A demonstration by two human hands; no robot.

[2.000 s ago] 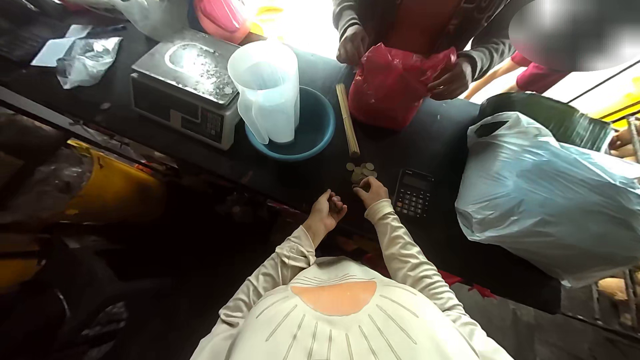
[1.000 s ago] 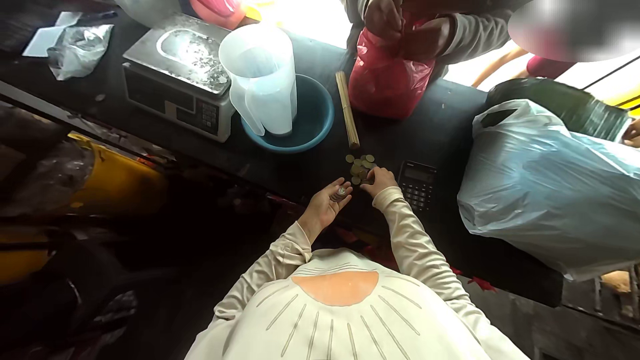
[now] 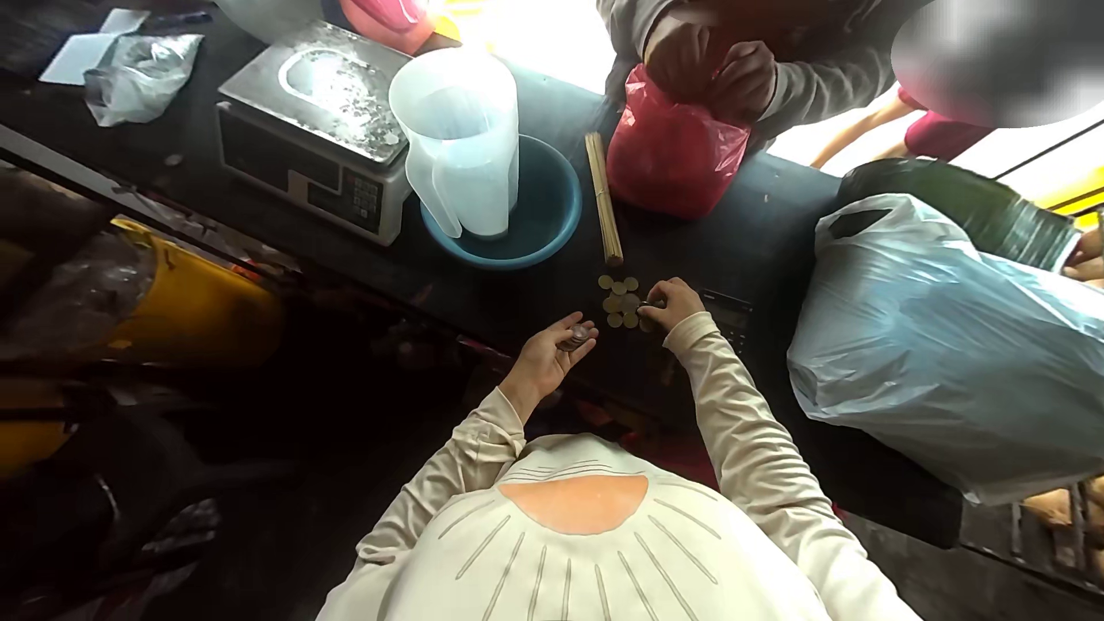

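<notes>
My left hand [image 3: 552, 349] is palm up at the table's near edge, its fingers curled around a small stack of coins [image 3: 577, 336]. To its right, several gold-coloured coins [image 3: 614, 304] lie in a loose cluster on the dark table [image 3: 690, 246]. My right hand [image 3: 673, 304] is at the right side of this cluster, with a coin or coins pinched between thumb and fingertips. A calculator [image 3: 730, 312] lies partly hidden behind my right wrist. Beyond the coins lies a bundle of thin wooden sticks [image 3: 603, 198].
A digital scale [image 3: 315, 129] stands at the left, beside a plastic pitcher [image 3: 461, 147] in a blue basin [image 3: 552, 233]. Across the table, a person's hands hold a red plastic bag [image 3: 677, 155]. A full pale plastic bag [image 3: 940, 345] and a green rounded object [image 3: 949, 203] occupy the right.
My left hand has opened from a closer grip, showing the coins in it. The coins on the table are more spread out. The other person's hands have moved to the top of the red bag.
</notes>
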